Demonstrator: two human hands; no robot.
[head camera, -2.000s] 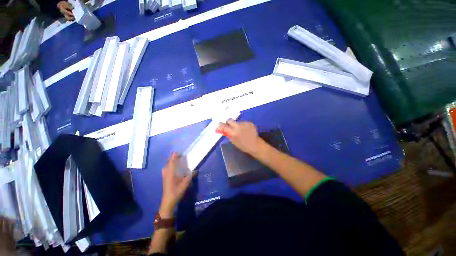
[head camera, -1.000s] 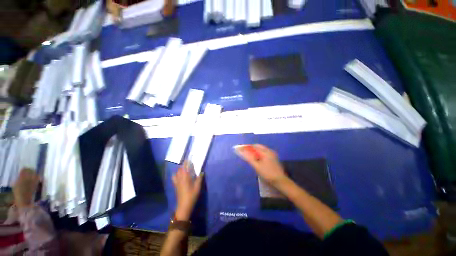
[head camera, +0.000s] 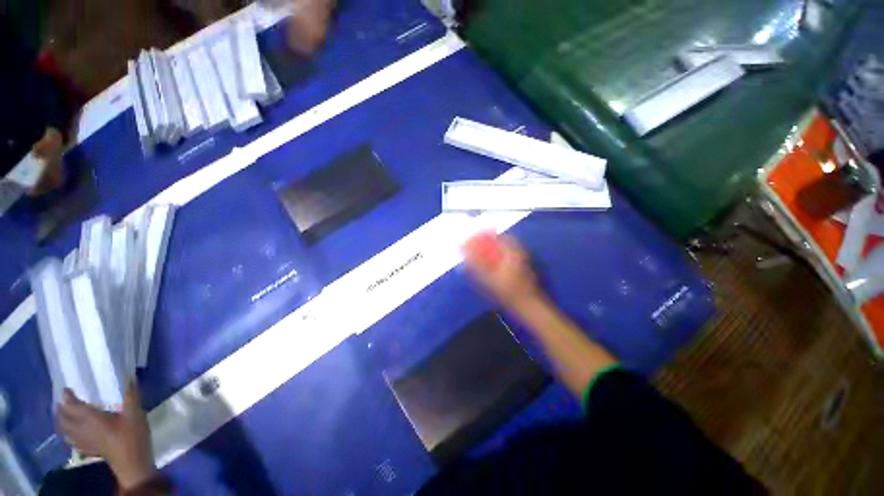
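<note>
My left hand (head camera: 102, 433), at the lower left, grips the near ends of two long white plastic parts (head camera: 94, 334). These lie against a fanned group of similar white parts on the blue printed sheet (head camera: 223, 247). My right hand (head camera: 504, 274) is near the centre, over the sheet. It is closed around a small red-orange tool (head camera: 488, 252); the hand is blurred and its fingers hide most of the tool. Two white parts (head camera: 528, 197) lie partly crossed beyond my right hand, with another piece partly under them.
Another row of white parts (head camera: 199, 87) lies at the upper left, with other people's hands beside it. A green surface (head camera: 562, 58) at the upper right holds a few white parts. An orange bin (head camera: 809, 194) with white pieces stands at the right, above the brown floor.
The view has swung right. My left hand has moved the two white parts left to the fanned group. My right hand has moved closer to the crossed parts, still holding the red-orange tool.
</note>
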